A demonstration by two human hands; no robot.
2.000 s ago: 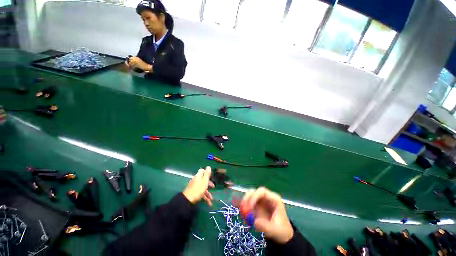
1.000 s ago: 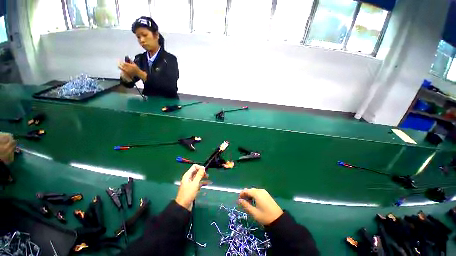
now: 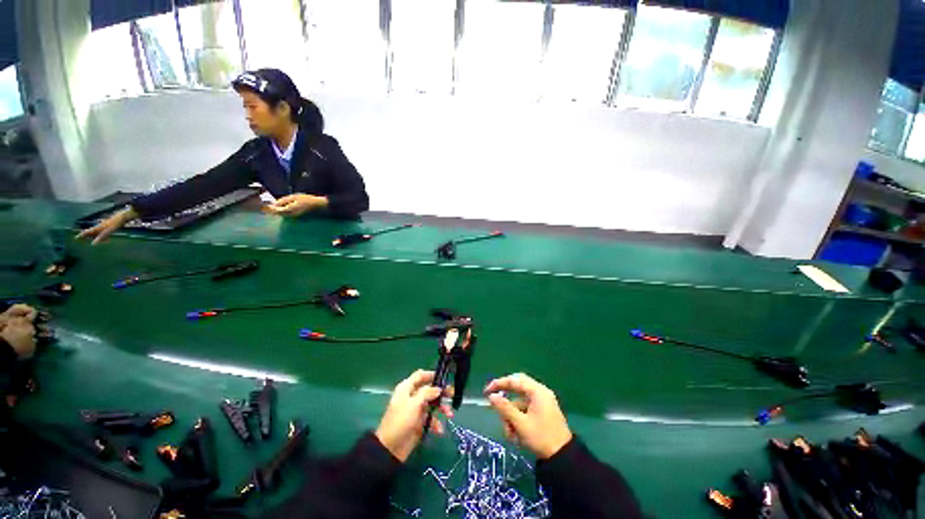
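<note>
My left hand (image 3: 406, 414) is shut on a black battery clamp (image 3: 448, 367), held upright with its copper tip upward, over the near edge of the belt. A bit of red shows just below my fingers. My right hand (image 3: 531, 414) is beside it, a small gap away, fingers curled and apart; no part can be made out in it. The spring pile (image 3: 485, 485) of silver bent wires lies below and between my hands on the green surface.
Clamps with leads (image 3: 266, 304) lie spaced on the green belt (image 3: 568, 304). Clamp piles lie left (image 3: 193, 451) and right (image 3: 842, 476). A black tray (image 3: 101, 487) is at lower left. A person (image 3: 294, 167) sits opposite by another tray (image 3: 203, 211). Another person's hands (image 3: 17, 329) show at far left.
The clamp in my left hand has turned more upright. My right hand has stayed near the spring pile. The belt's clamps have shifted left, and the person opposite has stretched an arm over the tray.
</note>
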